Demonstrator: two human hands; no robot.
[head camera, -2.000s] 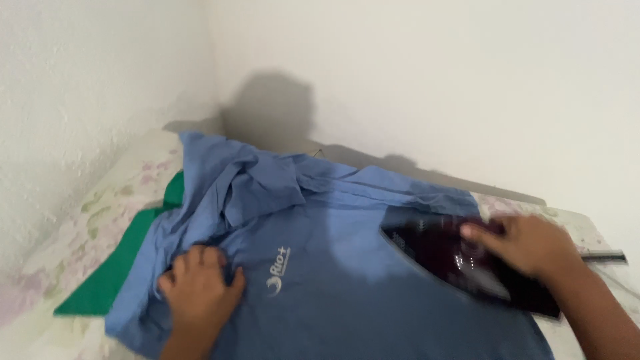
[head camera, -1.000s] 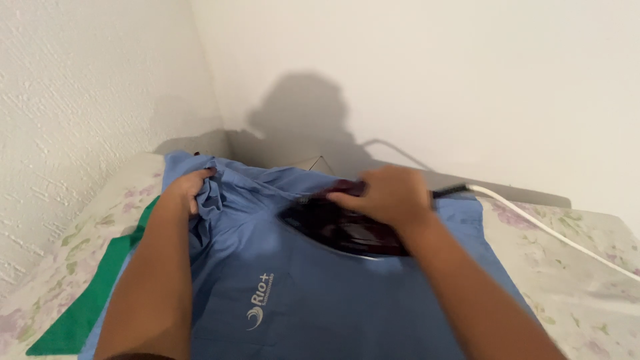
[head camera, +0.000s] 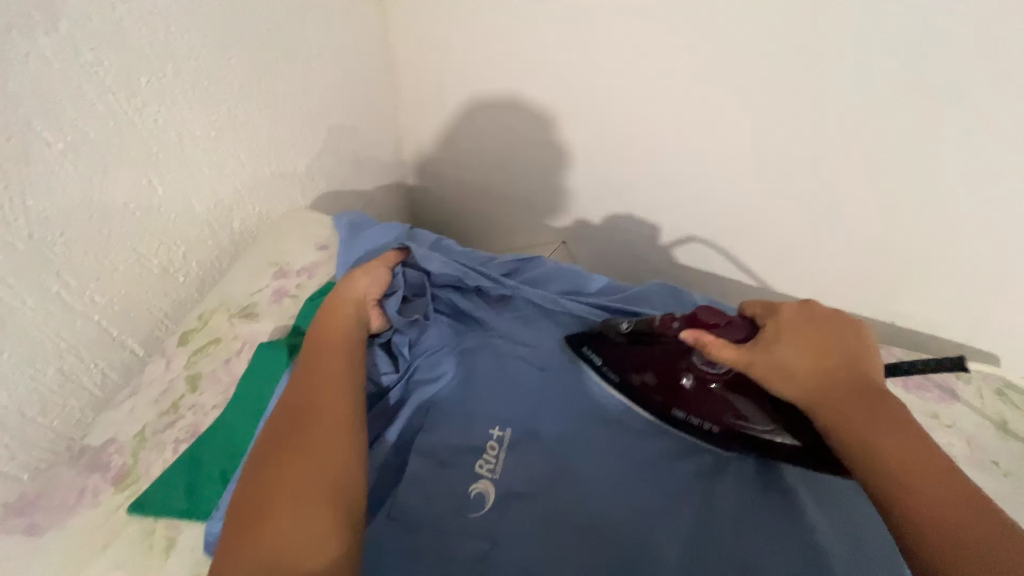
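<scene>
A blue garment with white printing on its front lies spread out, its cloth bunched and creased at the upper left. My left hand grips a bunch of that cloth near the far left edge. In my right hand is the handle of a dark red clothes iron, which rests on the right part of the garment with its tip pointing left. The iron's soleplate is hidden against the cloth.
A floral-patterned cloth covers the surface below. Green fabric sticks out at the garment's left side. Two white walls meet in a corner behind. The iron's cord runs off to the right.
Since two seconds ago my left hand has moved from the garment's lower left to the bunched cloth farther up. The iron went left toward that bunch, then back right over the last second.
</scene>
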